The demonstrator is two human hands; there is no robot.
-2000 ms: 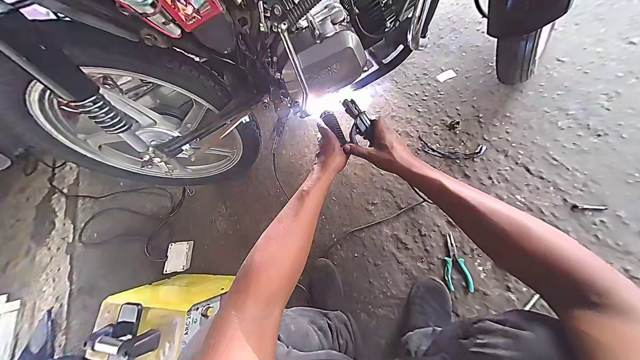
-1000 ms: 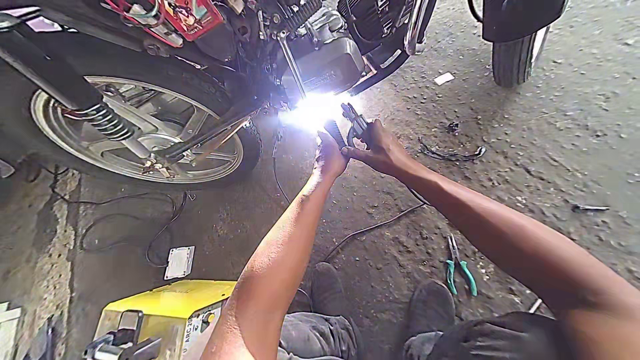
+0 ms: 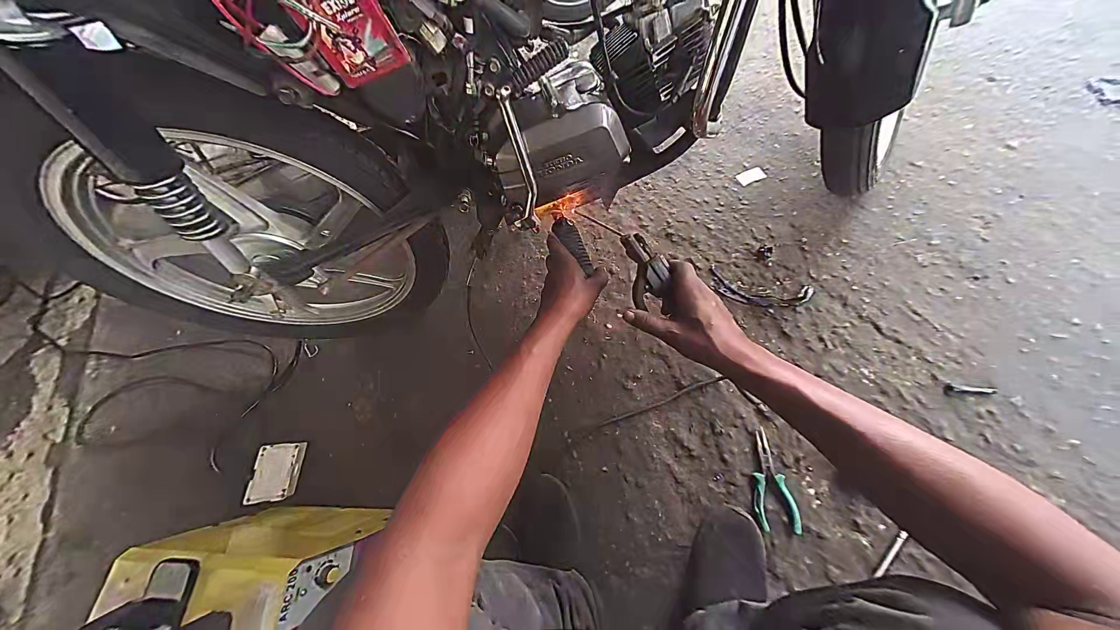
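My left hand (image 3: 573, 280) is closed on a black ribbed rubber grip (image 3: 573, 248), whose upper end lies just below an orange-glowing spot (image 3: 564, 206) under the motorcycle's engine. In my right hand (image 3: 691, 311) is an electrode holder (image 3: 647, 265), with a thin welding rod (image 3: 602, 223) reaching up and left toward the glow. Above the glow sits the grey engine cover (image 3: 564, 157), with a chromed lever (image 3: 518, 153) beside it. What the grip's upper end touches cannot be made out.
A yellow arc welder (image 3: 245, 551) stands at lower left, near a pale flat plate (image 3: 275, 473). Green-handled pliers (image 3: 774, 499) lie on the ground at right. The spoked-alloy wheel (image 3: 236, 227) fills the left; cables (image 3: 175, 350) and a wire bundle (image 3: 761, 297) lie about.
The bright white arc has gone, leaving an orange glow and sparks. My right hand has moved away from my left, and the rod now shows between the holder and the glow.
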